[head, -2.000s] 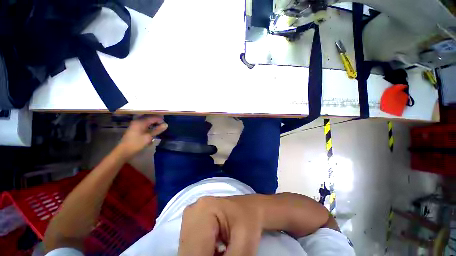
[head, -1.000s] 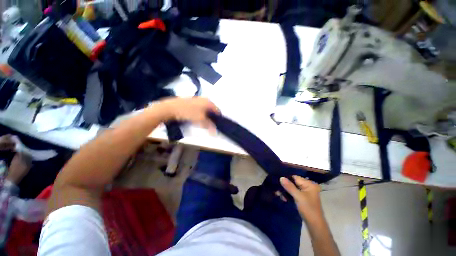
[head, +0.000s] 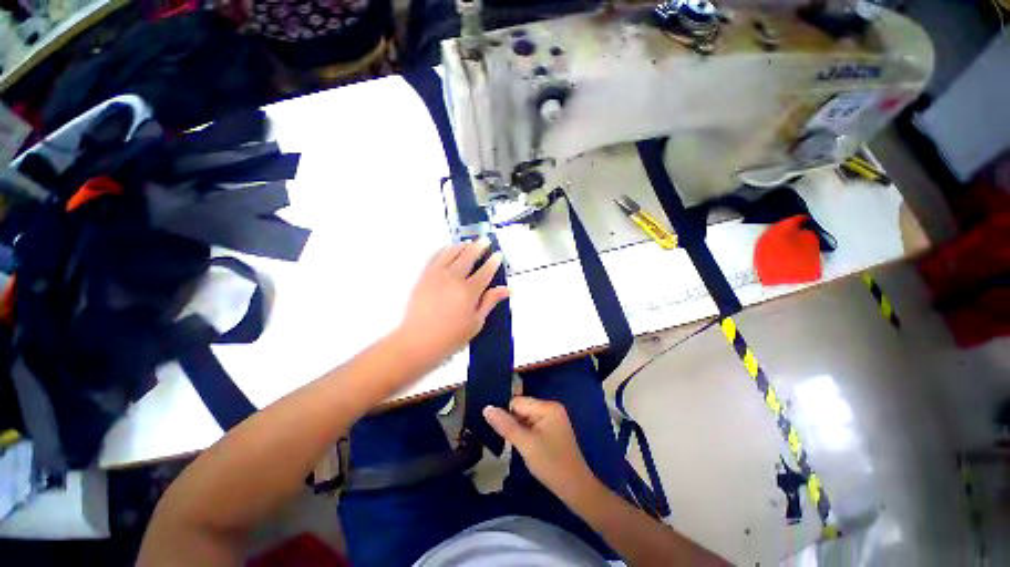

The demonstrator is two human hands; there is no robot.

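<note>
A black strap piece runs from under the needle area of the cream sewing machine toward me and over the table's front edge. My left hand lies flat on the strap just in front of the presser foot, fingers spread, holding it down. My right hand pinches the strap's near end below the table edge. The strap also extends behind the machine head. A narrower black binding tape hangs over the edge to the right.
Yellow thread snips lie on the bed. A second black strip and an orange-red piece are further right. A workpiece pile covers the table's left. Striped tape marks the floor.
The strap has moved from between my raised hands over my lap to the machine. My left hand has come down beside the foot; the camera view has shifted too.
</note>
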